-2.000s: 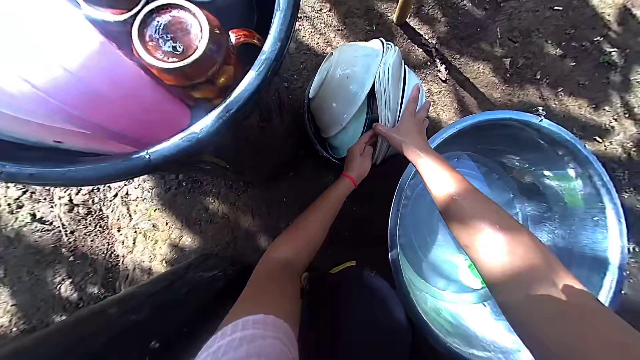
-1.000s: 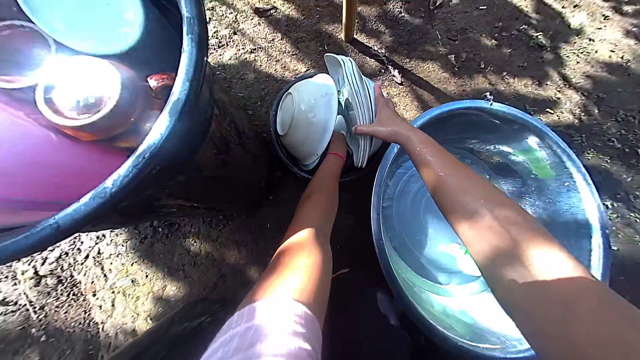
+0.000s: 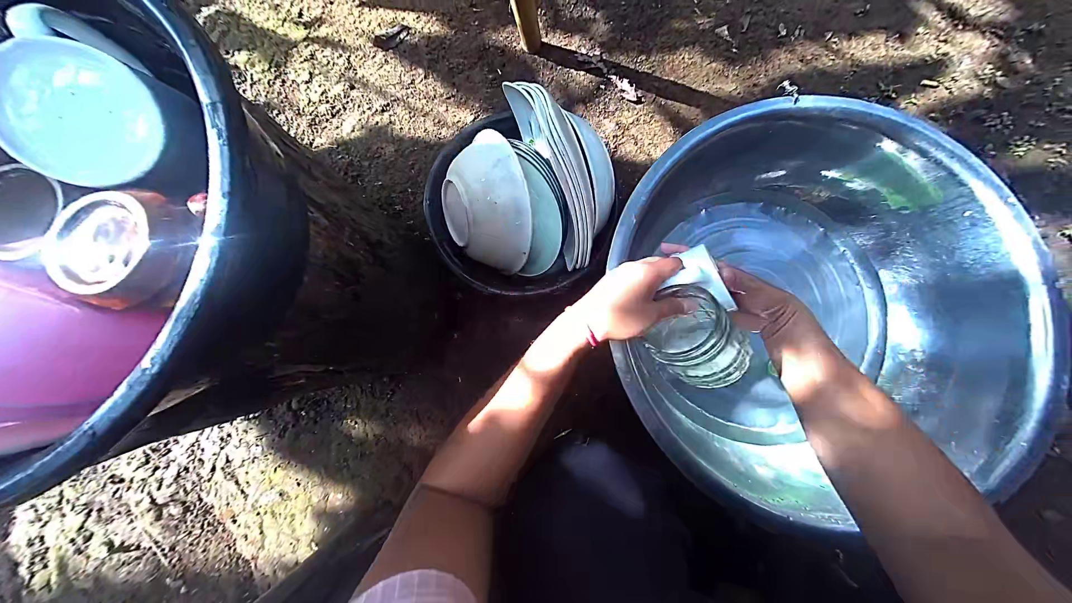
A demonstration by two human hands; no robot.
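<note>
Over the near-left part of a large metal basin [image 3: 988, 318], my left hand [image 3: 632, 297] grips a clear glass vessel or stack of glassware [image 3: 703, 343]; which of the two cannot be told. A small white squarish thing [image 3: 703, 272] lies between the hands, with the fingers of my right hand [image 3: 758, 301] closed on its right edge. Part of my right fingers is hidden. Left of the basin, a small dark tub [image 3: 448, 260] holds a white bowl [image 3: 494, 201] on its side and several plates [image 3: 557, 167] standing on edge.
At the left stands a large dark tub [image 3: 222, 167] with a pale blue dish [image 3: 79, 109], a brown glazed mug [image 3: 100, 243] and a pink container [image 3: 67, 352]. A wooden leg [image 3: 526, 25] meets the bare soil [image 3: 335, 92] beyond the small tub.
Both hands have left the plates in the small tub and moved right, over the metal basin. They now hold the glassware and the white thing. The plates remain in the small tub.
</note>
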